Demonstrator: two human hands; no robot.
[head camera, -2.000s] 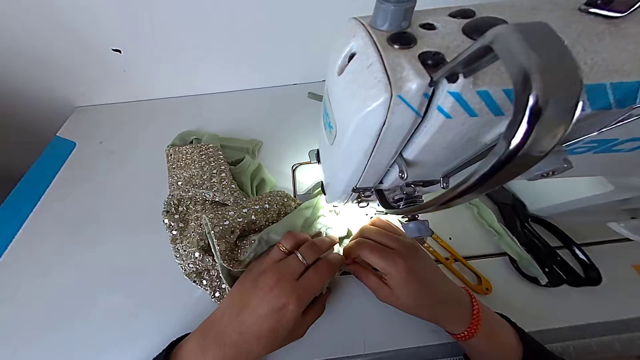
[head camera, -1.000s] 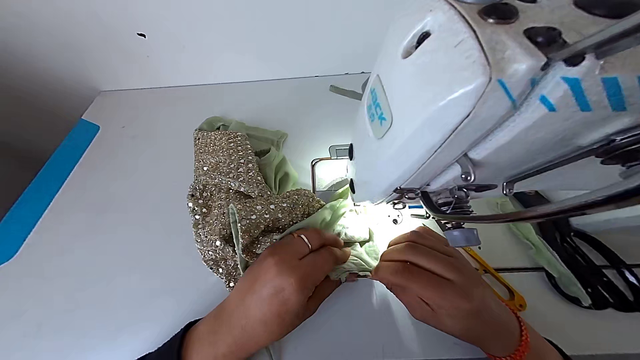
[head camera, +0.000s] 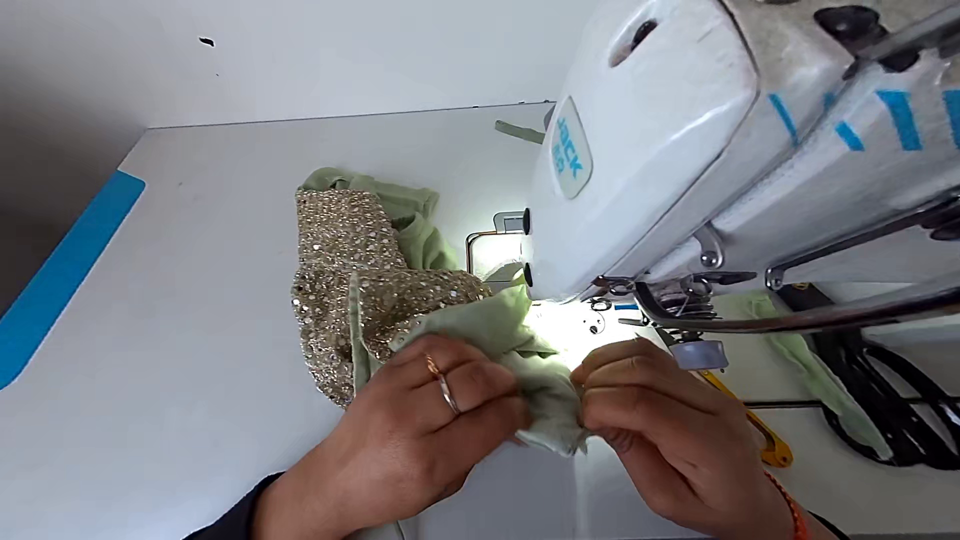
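A sequinned gold fabric piece (head camera: 337, 255) with pale green lining cloth (head camera: 551, 394) lies on the white sewing table, left of the sewing machine's needle area. My left hand (head camera: 427, 420), with rings on its fingers, grips the green cloth near its front edge. Pinched in the fingertips of my right hand (head camera: 660, 420) is the right end of the same cloth, just in front of the lit needle plate (head camera: 589, 322). The white Jack sewing machine (head camera: 652, 135) stands over the back right. The fingertips of my left hand are partly hidden in the cloth.
Yellow-handled snips or a cutter (head camera: 772, 446) lie beside my right hand. Black-handled scissors (head camera: 889, 375) and a green fabric strip (head camera: 810, 360) are at the right. A small green scrap (head camera: 519, 132) lies behind the machine head. A blue strip (head camera: 71, 270) edges the table at left.
The green cloth between my hands has been drawn toward the table's front, away from the needle area, and my hands have moved with it. The view has shifted closer to the machine head.
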